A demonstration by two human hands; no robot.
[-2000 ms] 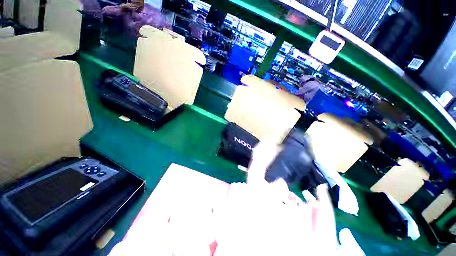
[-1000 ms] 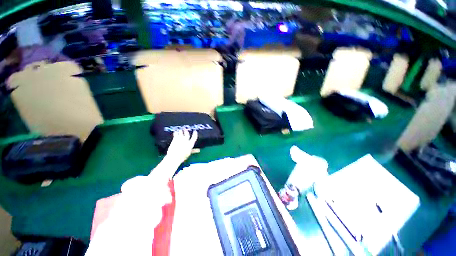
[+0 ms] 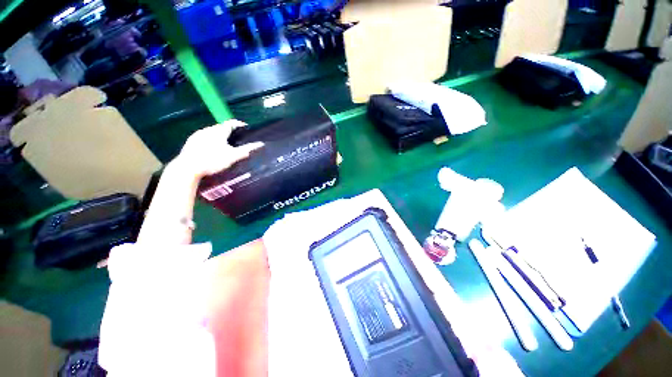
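Observation:
A black gift box (image 3: 276, 166) with white "ArtiDiag" print stands on the green bench at centre left; its lid is no longer seen upright. My left hand (image 3: 221, 151) grips its top left edge, fingers over the top. A grey diagnostic scan tool (image 3: 383, 305) with a black rim lies on the white and pink-red mat (image 3: 239, 309), back up, its dark printed label showing. A washed-out pale shape at the bottom edge, right of the tool, may be part of my right hand (image 3: 495, 362), cut off and blown out by glare.
Open boxes with black pouches (image 3: 413, 121) and white sheets line the bench behind. A box with a scan tool (image 3: 88, 228) is at left. At right are a small white bottle (image 3: 460, 206), pale strips (image 3: 508, 298), tweezers and white paper (image 3: 582, 243).
The box that stood open with its TOPDON pouch showing now shows its black printed outside, my left hand gripping it. The view has shifted; the scan tool still lies back up.

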